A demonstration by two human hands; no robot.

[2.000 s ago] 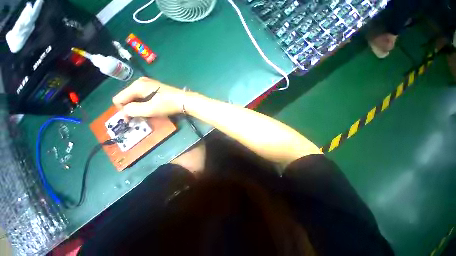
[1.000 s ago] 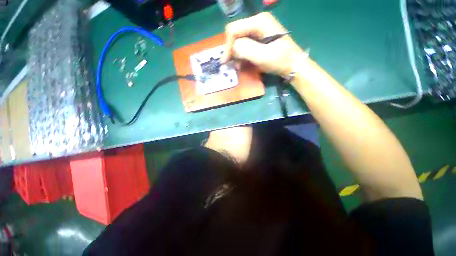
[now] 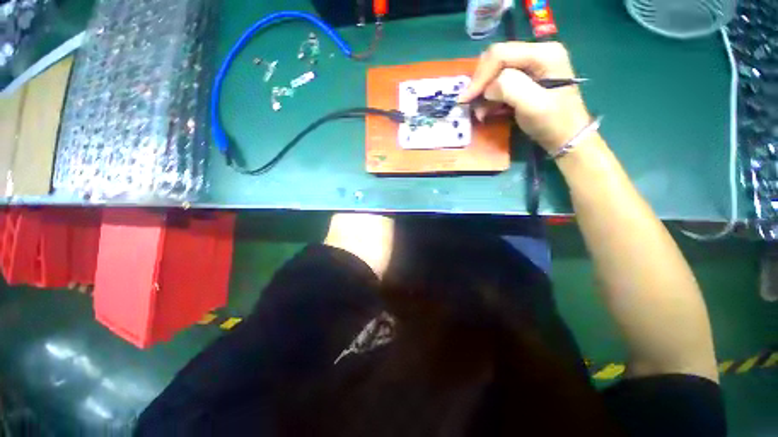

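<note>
The white square jig (image 3: pixel 436 136) lies on the orange-brown block (image 3: pixel 392 160), with a small dark electronic module (image 3: pixel 435 104) at its centre. A black cable (image 3: pixel 299 136) reaches the jig's left side. My right hand (image 3: pixel 527 90) holds thin dark tweezers (image 3: pixel 559 83) like a pen, fingertips at the jig's right edge; the tweezers' tip by the module is hard to make out. My left hand is out of sight; only a bit of bare arm shows below the bench edge. Loose small circuit boards (image 3: pixel 302 80) lie inside the blue cable's curve (image 3: pixel 223 81).
Clear blister trays (image 3: pixel 141 111) stand at left, more parts trays at the right edge. The white bottle (image 3: pixel 486 17), red packet (image 3: pixel 541 17) and pale fan (image 3: pixel 681 10) are at the back. Red bins (image 3: pixel 145 282) sit below the bench at left.
The camera view has turned and shifted, so the block now appears further right and level. My right hand stays at the jig with the tweezers.
</note>
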